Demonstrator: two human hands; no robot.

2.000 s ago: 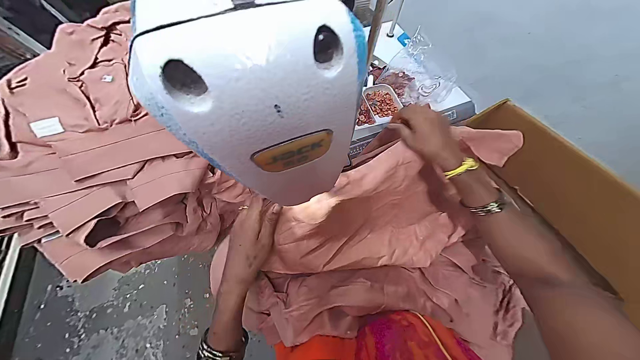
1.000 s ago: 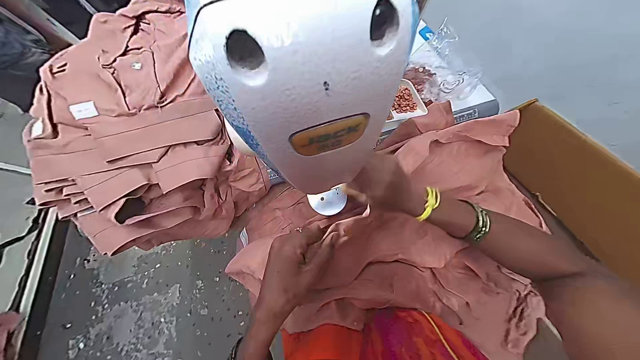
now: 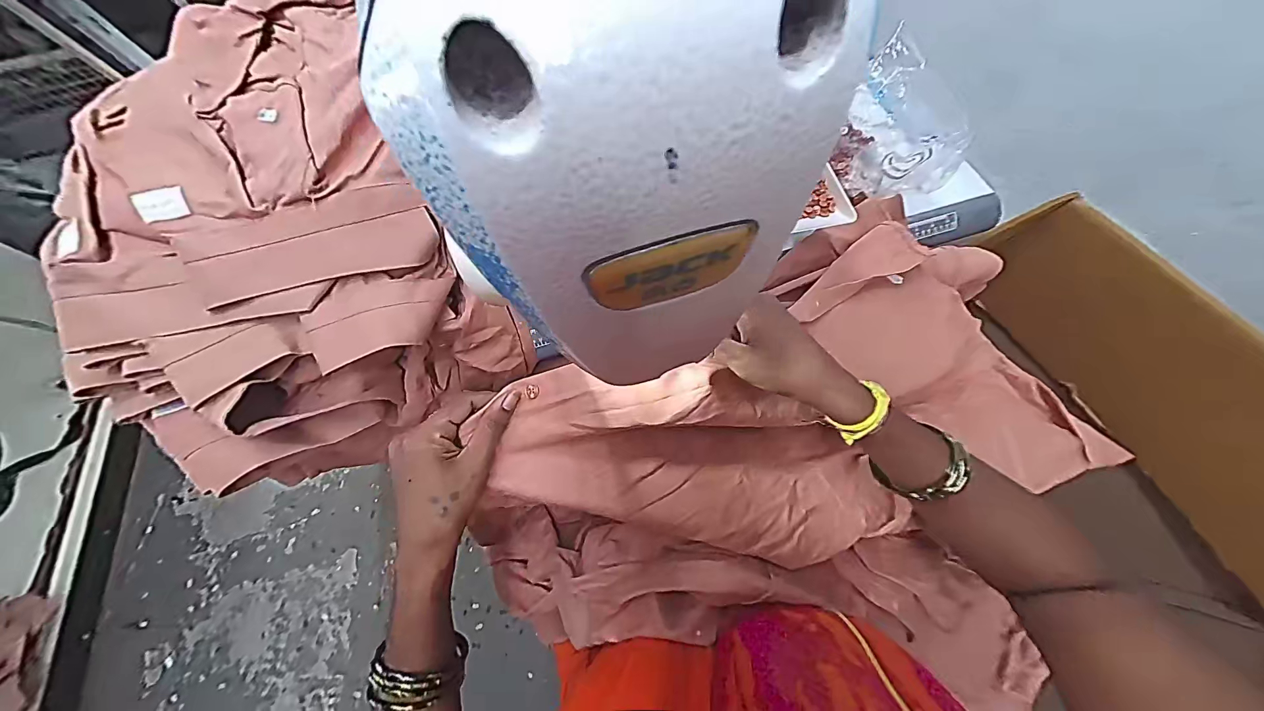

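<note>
A salmon-pink cloth garment [image 3: 652, 484] lies spread beneath the white head of a Jack sewing machine [image 3: 632, 168]. My left hand [image 3: 444, 469] pinches the garment's edge between thumb and fingers, left of the machine head. Just beyond my left thumb tip, a small reddish button [image 3: 532, 392] sits on the cloth. At the right side of the machine head, my right hand [image 3: 775, 351] grips the same edge, its fingertips partly hidden by the head. Between the hands the edge is stretched and brightly lit. The needle area is hidden behind the machine head.
A pile of folded salmon-pink garments [image 3: 296, 247] lies at the left. Behind the machine at the right are a white tray of reddish buttons [image 3: 825, 200] and a clear plastic bag [image 3: 913, 138]. A brown cardboard panel [image 3: 1136, 365] borders the right side.
My hands, close together near a white round machine part one second ago, are now farther apart along the garment's edge. That part is now hidden, and a button shows near my left thumb.
</note>
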